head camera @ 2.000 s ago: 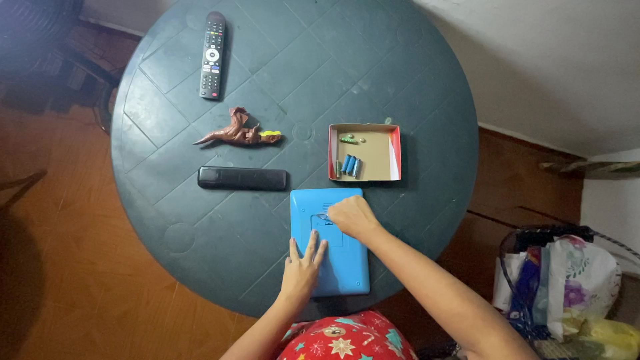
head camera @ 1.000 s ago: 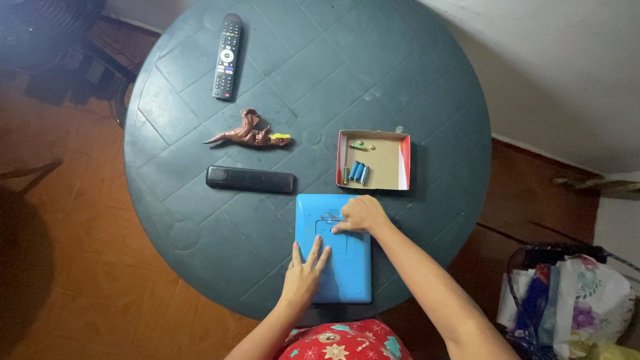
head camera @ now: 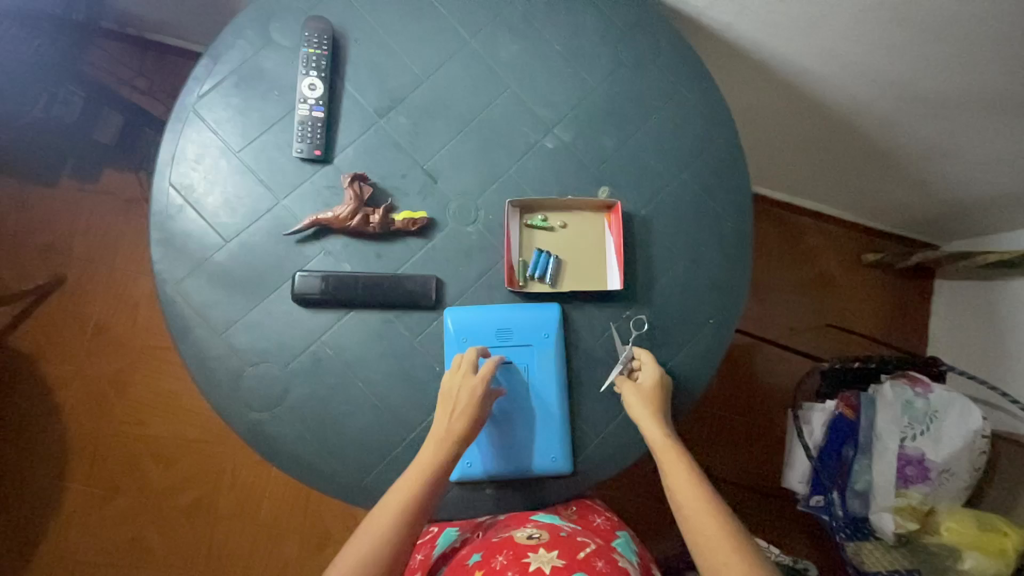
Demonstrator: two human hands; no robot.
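A blue plastic device [head camera: 532, 436] lies back side up at the near edge of the round table, its battery cover panel in view. Over its upper left part is my left hand [head camera: 468, 394], fingers apart and curled near the panel; whether a fingertip touches it I cannot tell. My right hand [head camera: 646, 390], right of the device, holds small metal scissors [head camera: 621, 358] with spread blades. Just beyond the device stands a shallow cardboard box [head camera: 618, 244] with blue batteries [head camera: 544, 266] and green batteries [head camera: 538, 225] inside.
On the left of the table [head camera: 376, 96] lie a black remote control [head camera: 313, 88], a brown toy dinosaur [head camera: 360, 214] with a yellow part, and a black oblong case or remote [head camera: 364, 290]. A basket with plastic bags [head camera: 920, 448] stands on the floor at the right.
My right hand has moved right, off the blue device, and the scissors are now plainly visible in it. The fingers of my left hand have drawn up from lying extended on the panel.
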